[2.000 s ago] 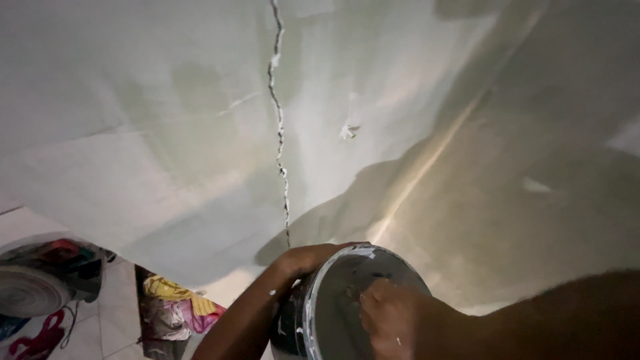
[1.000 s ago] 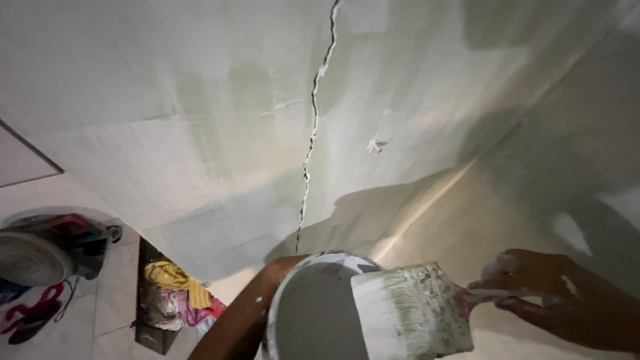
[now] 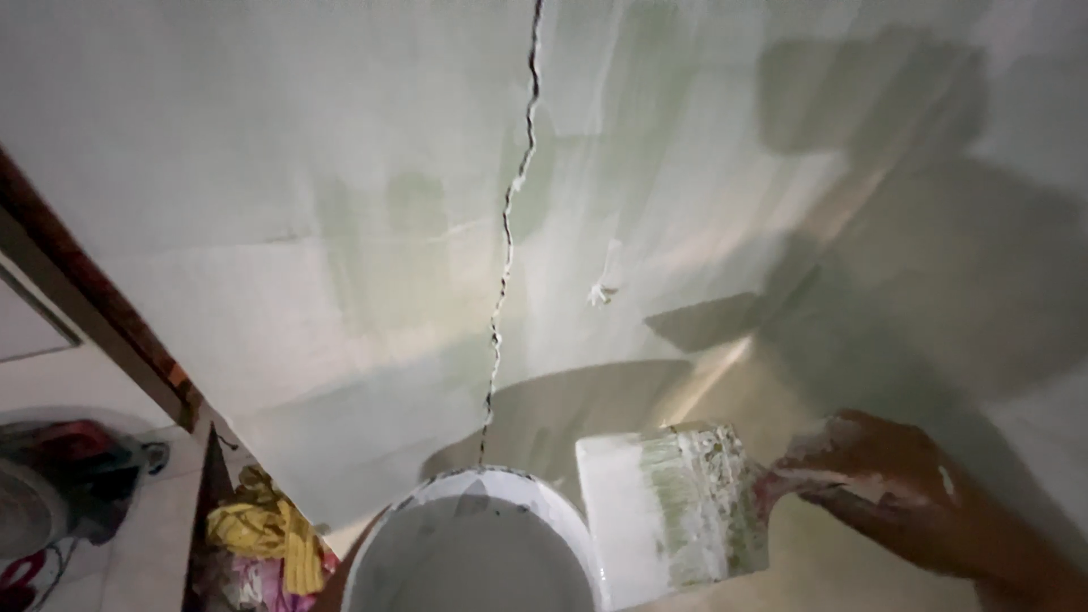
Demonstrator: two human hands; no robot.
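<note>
My right hand (image 3: 884,493) grips the handle of a wide flat paintbrush (image 3: 680,510), whose bristles are coated in white paint and point left. The brush is beside the right rim of a round bucket (image 3: 476,552) that holds greyish-white paint. At the bucket's left side a small part of my left arm or hand (image 3: 340,569) shows; its fingers are hidden, so its hold cannot be told. Behind them a painted wall (image 3: 408,297) has a long jagged crack (image 3: 507,229) running down to the bucket's rim, and a small white chipped spot (image 3: 601,294) right of it.
Yellow and pink cloths (image 3: 263,527) lie at the lower left, near a round container (image 3: 30,510) and dark items on the tiled floor (image 3: 153,544). A brown frame edge (image 3: 102,297) borders the wall at left. The wall meets another surface at a corner (image 3: 722,365) on the right.
My right hand was over the bucket two seconds ago; one second ago it held the brush over the rim. Now the brush is just right of the bucket. The view has shifted.
</note>
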